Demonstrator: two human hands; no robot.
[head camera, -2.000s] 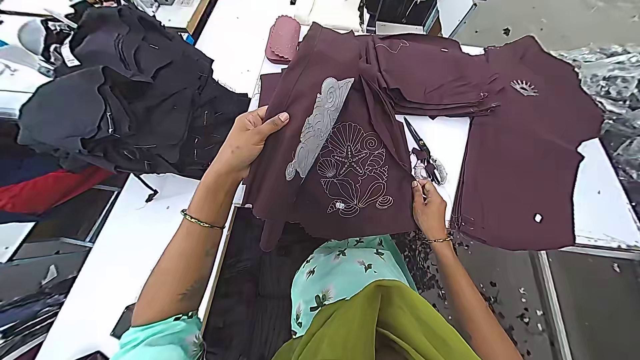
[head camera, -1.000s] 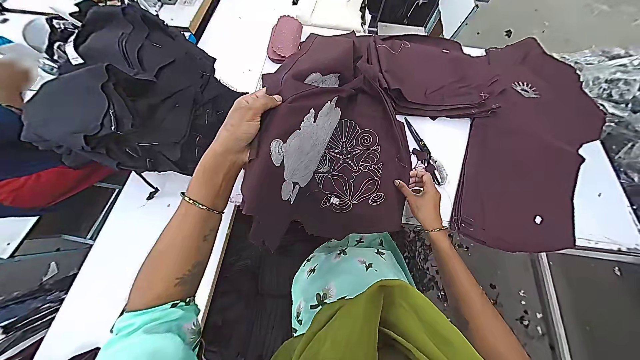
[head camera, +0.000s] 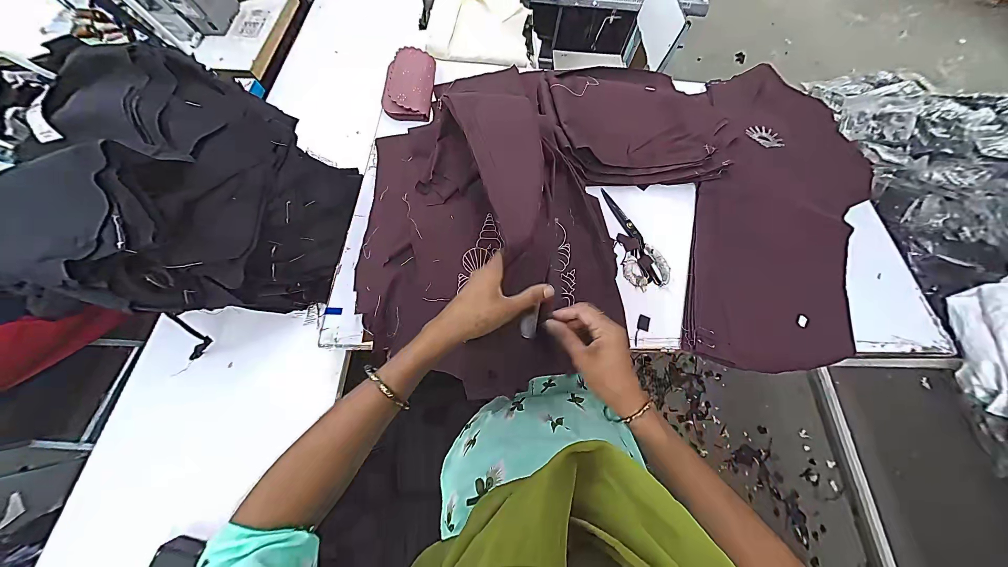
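Note:
A maroon fabric panel with seashell embroidery (head camera: 479, 256) lies in front of me on a stack of similar pieces, partly folded over. My left hand (head camera: 480, 303) grips the folded fabric between thumb and fingers, near a small grey patch of backing (head camera: 529, 321). My right hand (head camera: 591, 339) is just to the right, fingertips pinched together at the cloth's edge; whether anything is between them cannot be told. Black-bladed scissors (head camera: 634, 236) with wrapped handles lie on the white table right of the panel. Another maroon stack (head camera: 776, 236) with a small embroidered motif lies farther right.
A pile of black fabric pieces (head camera: 157, 181) fills the left side. A pink scalloped case (head camera: 409, 83) stands behind the panel. Folded maroon pieces (head camera: 630, 126) lie at the back. Scraps (head camera: 748, 457) litter the floor, and plastic-wrapped goods (head camera: 913, 150) are at the right.
My left hand has moved from the panel's upper left edge down to its middle. My right hand has come left towards it. The panel is now folded, and the large grey backing is mostly out of sight.

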